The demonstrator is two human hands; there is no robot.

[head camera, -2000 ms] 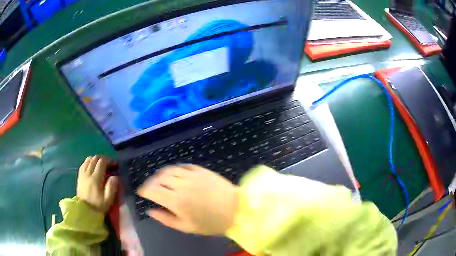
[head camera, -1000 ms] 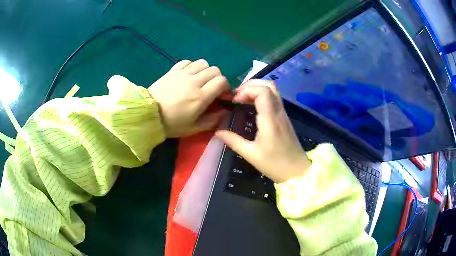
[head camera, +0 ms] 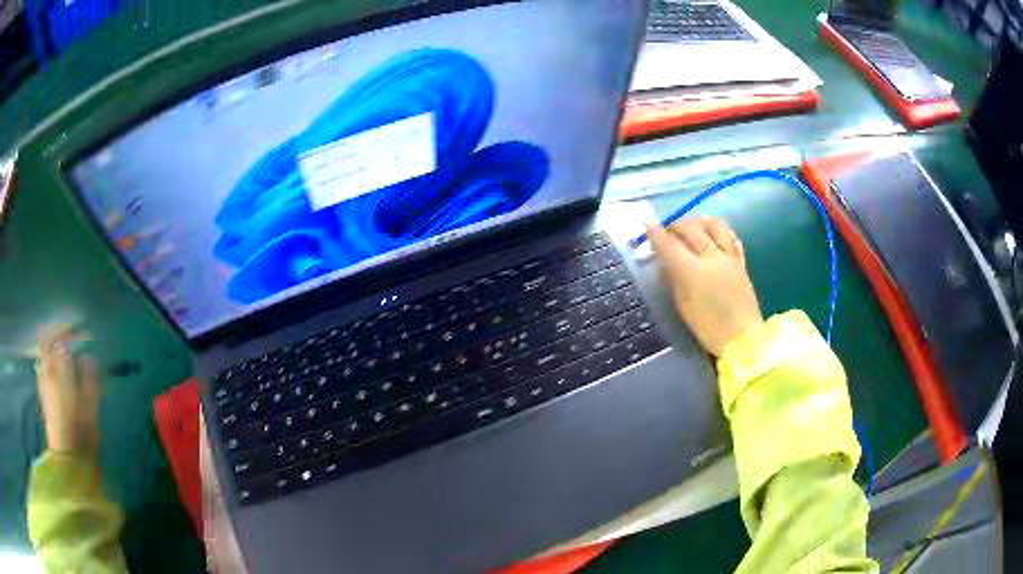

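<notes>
An open dark grey laptop (head camera: 482, 448) lies on a red pad (head camera: 180, 432) with a thin white sheet between them. Its screen (head camera: 370, 168) shows a blue swirl and a small white window. My right hand (head camera: 707, 280) is at the laptop's right edge, its fingers closed on the end of the blue network cable (head camera: 832, 258) by the side port; the plug is mostly hidden. My left hand (head camera: 70, 392) is off the laptop, over the green mat at far left, blurred; whether it holds anything cannot be told.
A closed dark laptop (head camera: 925, 258) on a red pad lies at right. An open laptop (head camera: 718, 51) on a red pad stands behind, with another (head camera: 897, 62) at the back right. A grey surface with a yellow cord (head camera: 954, 510) is at the lower right.
My left hand has left the laptop's left edge and moved out to the left. My right hand has moved from the left side to the blue cable at the right edge. The view has turned back.
</notes>
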